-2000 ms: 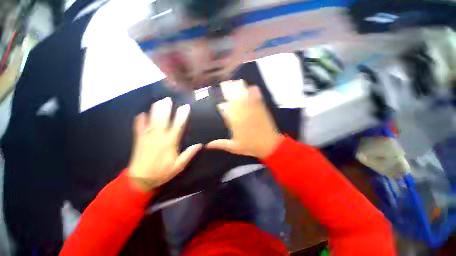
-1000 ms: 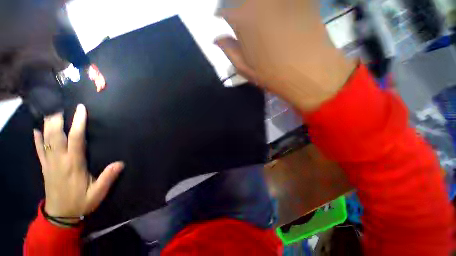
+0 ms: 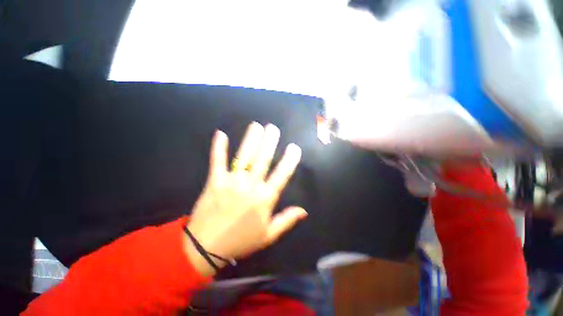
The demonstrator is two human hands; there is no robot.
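Note:
A large black cut panel (image 3: 142,142) lies flat across the white machine table. My left hand (image 3: 244,191) rests palm down on it with fingers spread, a ring on one finger and a dark band at the wrist. The white sewing machine head with a blue stripe (image 3: 466,55) is blurred at the upper right. A small red and bright spot (image 3: 323,128) shows by the needle area, right of my left fingertips. My right hand (image 3: 420,184) is mostly hidden behind the machine head; only a blurred part shows above the red sleeve, at the panel's right edge.
The white table surface (image 3: 216,43) shows brightly behind the panel. A brown surface (image 3: 373,285) is at the bottom right, below the panel's edge. A piece of ruled grey edge (image 3: 48,271) shows at the lower left. Dark blurred items stand at the far right.
The view has turned, so the machine head now fills the upper right. My left hand stays spread on the panel. My right hand has gone from above the panel to behind the machine head.

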